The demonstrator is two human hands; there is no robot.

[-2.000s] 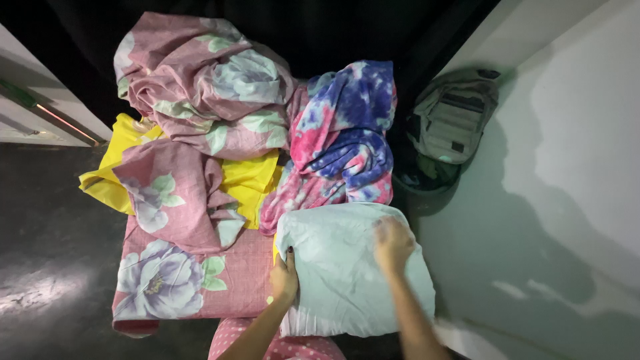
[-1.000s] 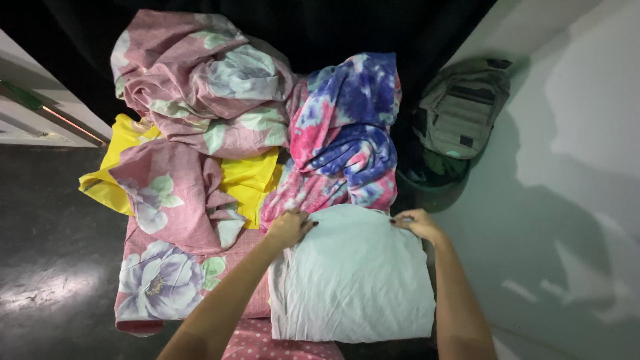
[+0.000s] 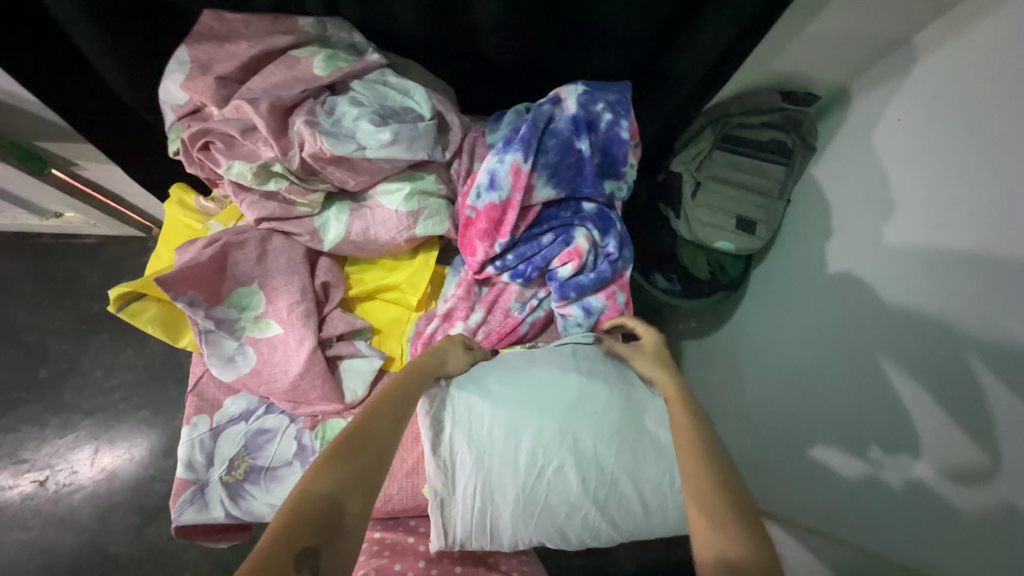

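A pale blue-white cloth [image 3: 552, 448] lies smooth over a squarish, padded-looking shape in front of me. My left hand [image 3: 458, 356] grips its far left edge, fingertips curled over the border. At the far right part of that edge, my right hand [image 3: 636, 348] pinches the cloth between thumb and fingers. Just beyond both hands lies a bunched pink, blue and white tie-dye plush blanket [image 3: 560, 216]. Left of the white cloth, pink floral fabric [image 3: 248, 456] is spread flat, with a crumpled piece of the same print on top.
A large heap of pink floral cloth [image 3: 320, 128] stands at the back left, with yellow fabric [image 3: 392, 296] under it. A grey backpack [image 3: 740, 176] rests on a dark container beside the wall [image 3: 904, 320] at right. Polka-dot fabric [image 3: 448, 552] shows at the bottom.
Two seconds ago my left hand was at the white cloth's left side and my right was over its top. Both are now at the far edge, and the right has moved inward from the far right corner.
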